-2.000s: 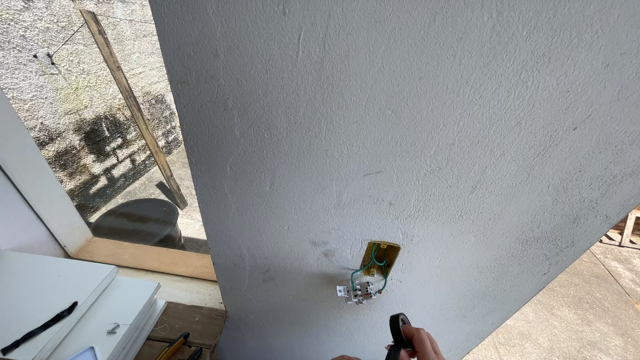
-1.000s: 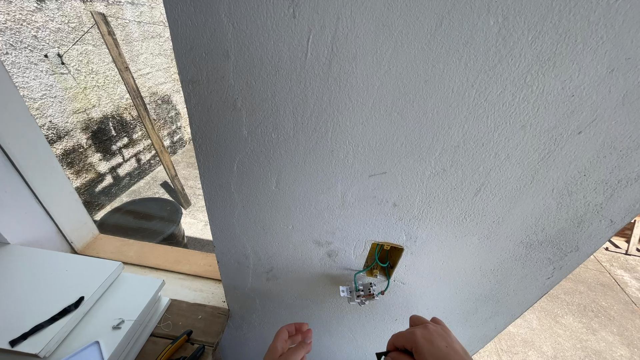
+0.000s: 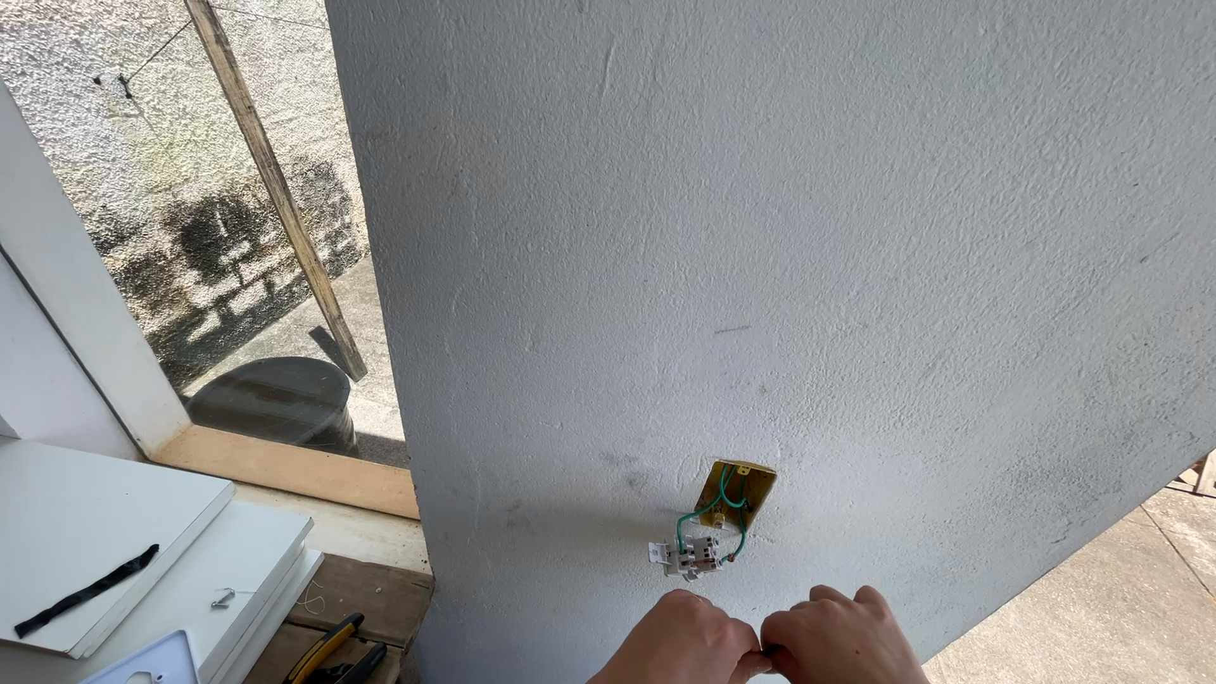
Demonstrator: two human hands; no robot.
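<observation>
My left hand (image 3: 679, 638) and my right hand (image 3: 841, 635) meet at the bottom of the view, knuckles up. Between their fingertips a small piece of something black shows; it looks like part of the black tape seen earlier, mostly hidden by the fingers. Just above the hands, a white electrical switch or socket module (image 3: 692, 559) hangs on green wires (image 3: 683, 528) out of a yellow wall box (image 3: 737, 494) set in the grey wall (image 3: 760, 237). The module touches neither hand.
White boards (image 3: 104, 532) are stacked at lower left, bearing a black strip (image 3: 87, 591), screws (image 3: 223, 598) and a white cover plate (image 3: 152, 662). Yellow-and-black-handled pliers (image 3: 325, 651) lie on wood beside them. Behind the window frame stand a dark drum (image 3: 275, 404) and a wooden post (image 3: 275, 190).
My left hand has come in from the lower edge and moved right to meet my right hand. The black roll seen in my right hand two seconds ago is now hidden or mostly hidden.
</observation>
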